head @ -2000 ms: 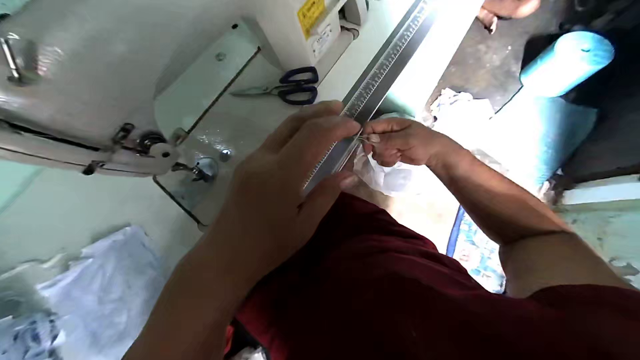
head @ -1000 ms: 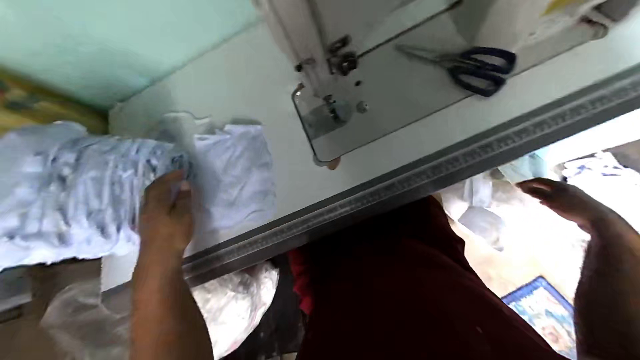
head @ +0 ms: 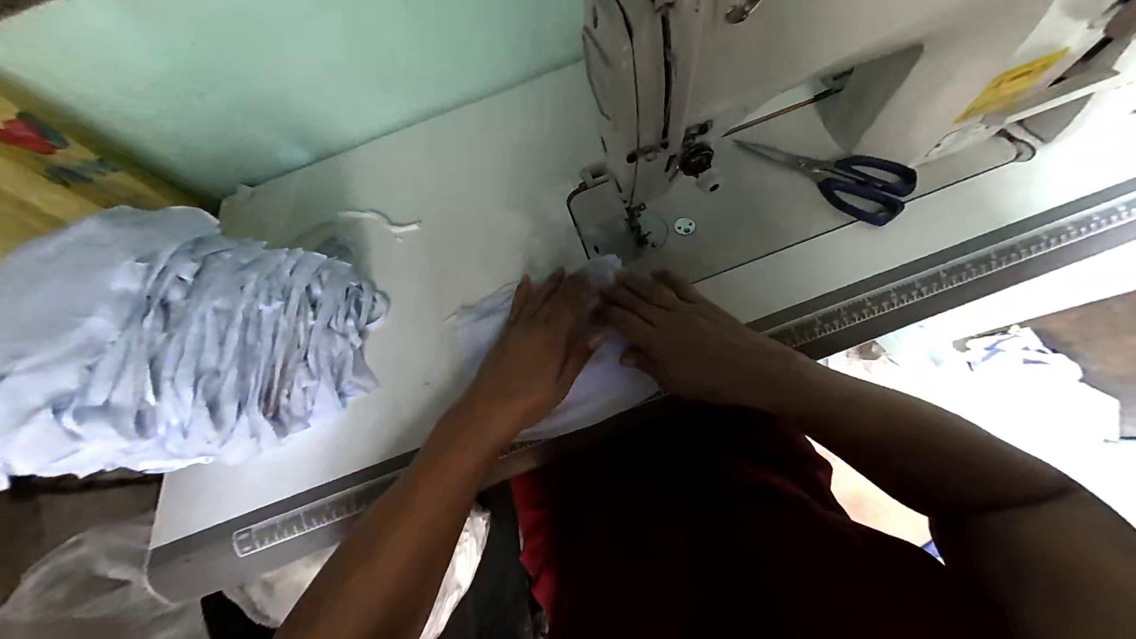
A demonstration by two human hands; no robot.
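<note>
Both hands rest on a piece of white fabric (head: 603, 390) at the front of the sewing machine's needle area. My left hand (head: 546, 342) lies on its left part, fingers pointing up toward the machine. My right hand (head: 670, 328) presses on its right part, fingertips close to those of the left. The presser foot (head: 637, 226) of the industrial sewing machine (head: 763, 62) is just beyond the fingertips. Whether the fingers pinch the fabric cannot be told. A bunched pile of light fabric pieces (head: 222, 337) lies at the left end of the table.
Scissors with dark blue handles (head: 861, 186) lie on the machine bed, right of the needle. A measuring scale (head: 958, 284) runs along the table's front edge. A thin white scrap (head: 382, 218) lies near the pile. A green wall (head: 293, 80) stands behind the table.
My left hand has moved from the fabric at the left to the front of the needle. My right hand, earlier off the table's front edge, now lies on the fabric. The view has shifted.
</note>
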